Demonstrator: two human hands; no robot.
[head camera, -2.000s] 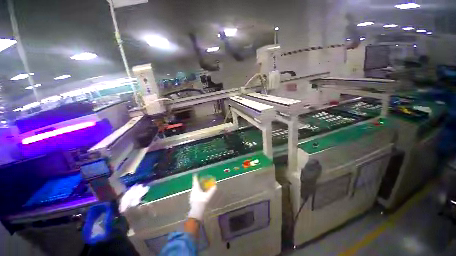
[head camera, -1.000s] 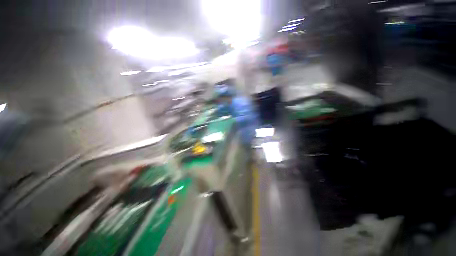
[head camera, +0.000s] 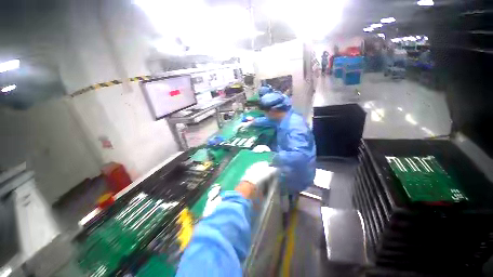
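My right hand (head camera: 258, 174), in a white glove with a blue sleeve, reaches forward over the green bench strip (head camera: 244, 162) beside the conveyor. It is blurred, and I cannot tell whether its fingers hold anything. Left of my wrist lies a blurred white item (head camera: 212, 200), not clear enough to name. A yellow item (head camera: 185, 228) is beside my sleeve, partly hidden by it. Green circuit boards (head camera: 138, 216) with pale strips lie on the conveyor at the left. My left hand is not in view.
A person in blue clothing and cap (head camera: 294, 143) stands at the bench just ahead. A tall stack of black trays (head camera: 378, 189) is on the right, with a green board (head camera: 424, 178) on top. A screen (head camera: 170, 97) stands beyond the conveyor. Yellow tape (head camera: 290, 238) marks the floor.
The view has turned right, from the coating machines to along the line. The yellow item seen at my hand earlier is not discernible there now. My hand now reaches toward the bench.
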